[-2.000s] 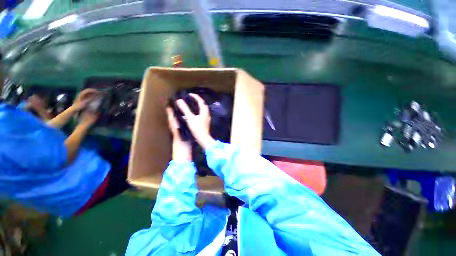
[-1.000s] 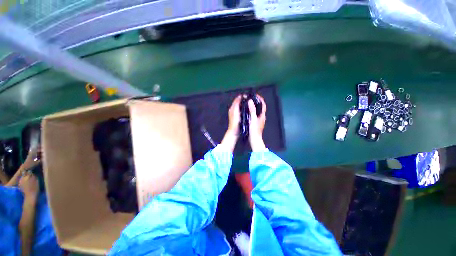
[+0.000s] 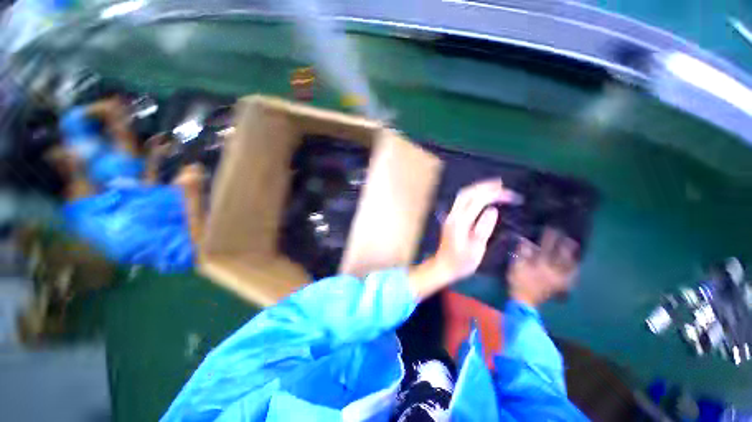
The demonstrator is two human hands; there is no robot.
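Observation:
A brown carton (image 3: 400, 206) stands open and tilted left of centre, with a heap of black plastic parts (image 3: 321, 206) inside. A flat black tray (image 3: 569, 194) lies on the green bench right of the carton. My left hand (image 3: 470, 231) is over the tray's left part, fingers apart, with nothing visible in it. My right hand (image 3: 546, 268) is at the tray's front edge and badly blurred; whether it holds something cannot be told. Dark glossy parts, blurred, show in the tray between the hands.
Loose phones and small silvery parts (image 3: 709, 317) lie on the bench at right. Coworkers in blue smocks (image 3: 132, 222) work at left over dark parts. An orange item (image 3: 303, 80) lies behind the carton. A red-orange stool pad (image 3: 474, 325) is below the bench edge.
The view has swung left, so the carton is nearer the centre. My hands, earlier together around black parts over the tray, are now apart; dark parts show in the tray.

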